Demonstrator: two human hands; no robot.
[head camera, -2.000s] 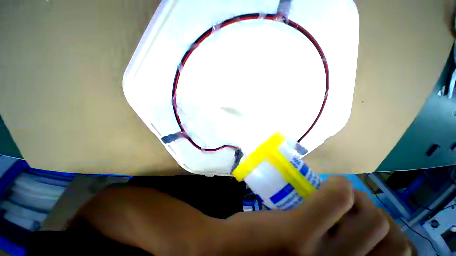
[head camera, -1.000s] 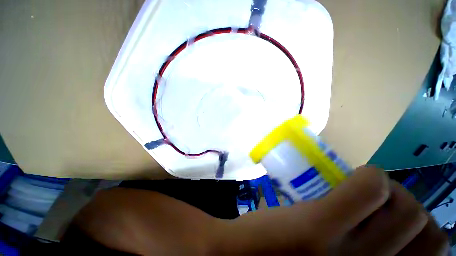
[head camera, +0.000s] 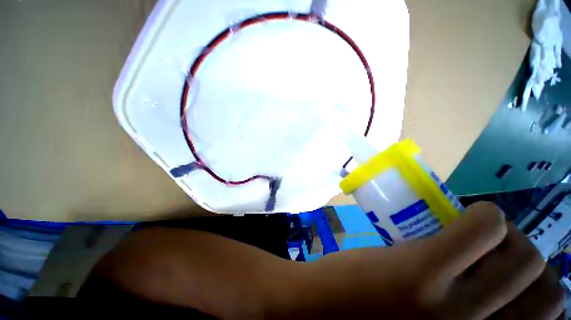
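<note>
My left hand (head camera: 494, 265) reaches across from the lower left and is closed around the caulking gun (head camera: 407, 159), which has a yellow frame. A white cartridge (head camera: 407, 209) with blue lettering lies in the gun. Its pale nozzle (head camera: 361, 149) points up-left over the lower right of the white plastic housing (head camera: 150, 106); whether it touches is hard to tell. A red-black wire ring (head camera: 374, 94) curves round on the housing, held by grey tape tabs (head camera: 272, 195). The rear of the gun is hidden. My right hand is not in view.
The housing lies on a tan cardboard sheet (head camera: 56, 125). A crumpled white glove or rag (head camera: 546, 47) is at the upper right, beside a green surface (head camera: 488, 150) with small dark blocks (head camera: 504, 170). Blue and white items show below the sheet's edge.
The housing sits further left in the picture than at first. My left hand and the gun have shifted right, and the pale nozzle now shows. More of the white glove or rag is visible.
</note>
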